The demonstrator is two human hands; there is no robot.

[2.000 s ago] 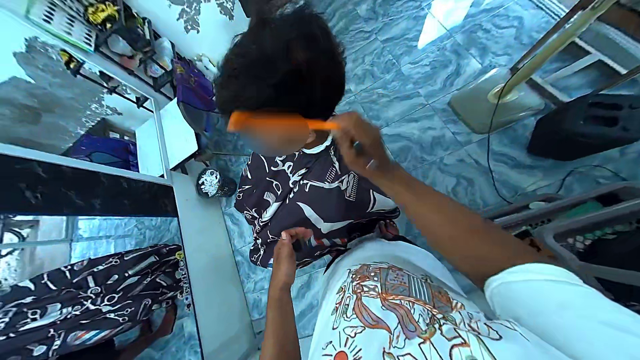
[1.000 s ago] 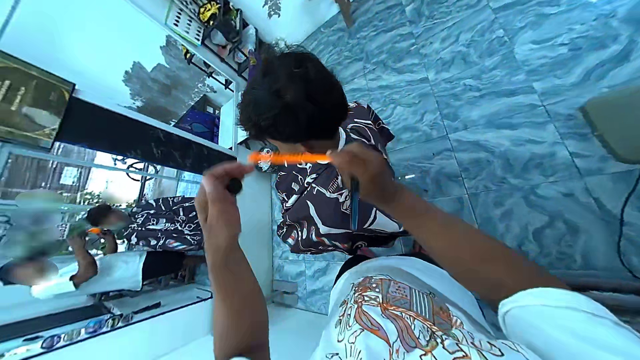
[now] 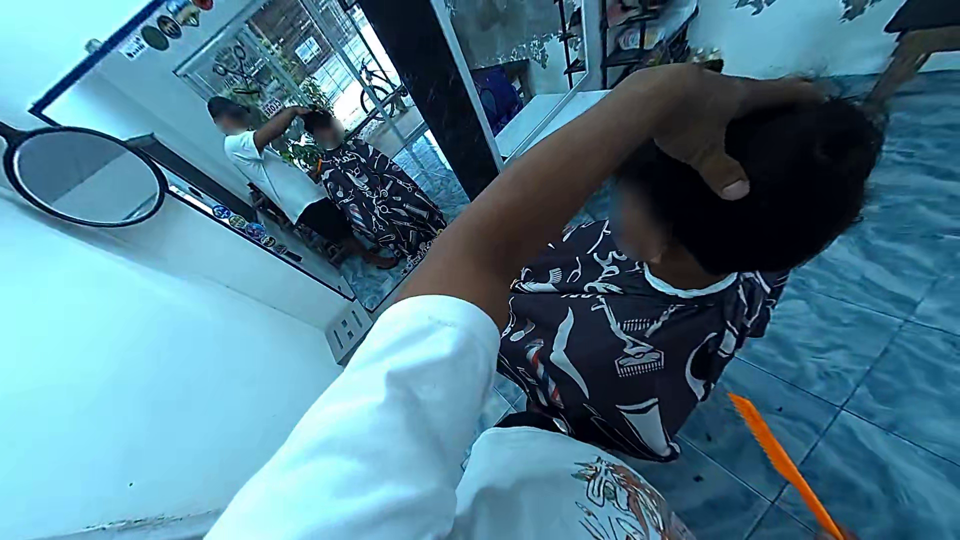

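Note:
My left hand (image 3: 701,127) lies spread over the dark hair of a seated person's head (image 3: 802,187), its thumb apart from the fingers and some fingers hidden. An orange comb (image 3: 780,457) slants up from the lower right, held by my right hand (image 3: 841,534), of which only the fingertips show at the bottom edge. The seated person wears a black barber cape (image 3: 600,345) with white printed tools and a white band at the neck. Between the comb and the head there is a wide gap.
A wall mirror (image 3: 300,150) at the upper left reflects two people. Left of it is a round black-framed mirror (image 3: 82,176). A power outlet (image 3: 347,330) sits low on the wall. Behind are shelves (image 3: 626,56) and a stool (image 3: 911,52) on blue tiled floor (image 3: 885,360).
My left hand has moved from near the comb onto the person's head. My right hand, with the comb, has moved away from the head to the lower right. The view has swung strongly.

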